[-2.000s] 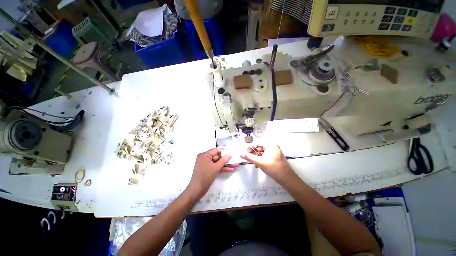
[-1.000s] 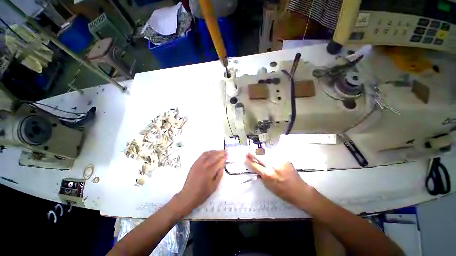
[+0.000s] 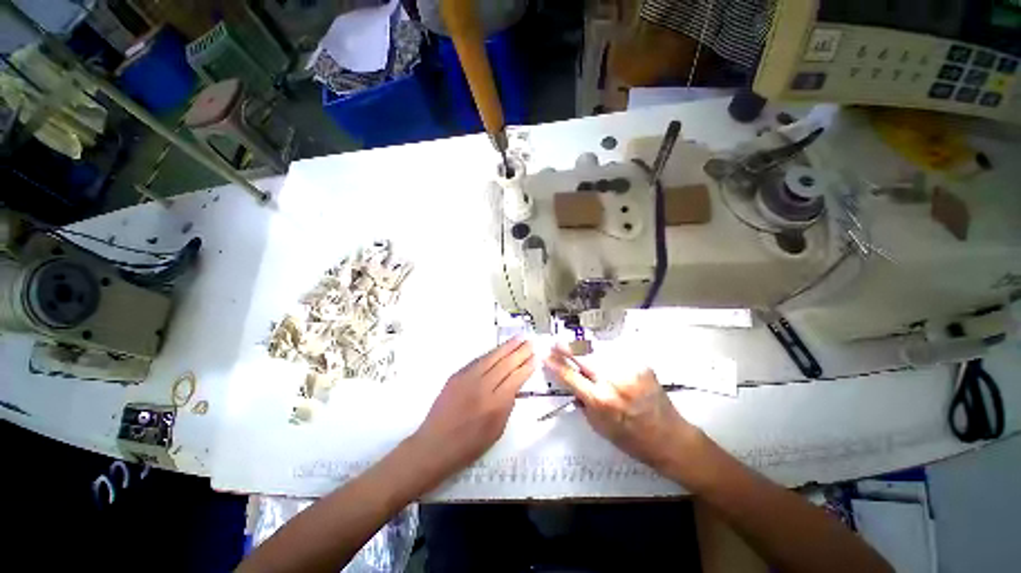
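Note:
My left hand (image 3: pixel 479 394) lies palm down on the machine bed, fingertips just below the presser foot and needle (image 3: pixel 574 332) of the cream sewing machine (image 3: pixel 448 0). My right hand (image 3: pixel 630 412) is beside it on the right, its fingertips close to the needle. Both hands seem to press a small white fabric piece under the fingertips; glare washes it out, so its edges and their hold are hard to see. A thin dark tool (image 3: pixel 556 411) shows below my right hand. A loose heap of cream and brownish fabric bits (image 3: pixel 342 319) lies left of the machine.
A slim black-handled cutter (image 3: pixel 794 345) lies right of the needle, with black scissors (image 3: pixel 976 401) at the far right. A second machine (image 3: pixel 84 297) stands at left. A printed ruler (image 3: pixel 448 468) runs along the front edge. Blue bins (image 3: pixel 386 112) stand behind.
Both hands have moved from holding something between them in front of the needle to lying flat at it. My left hand has shifted right, nearer my right hand, since one second ago.

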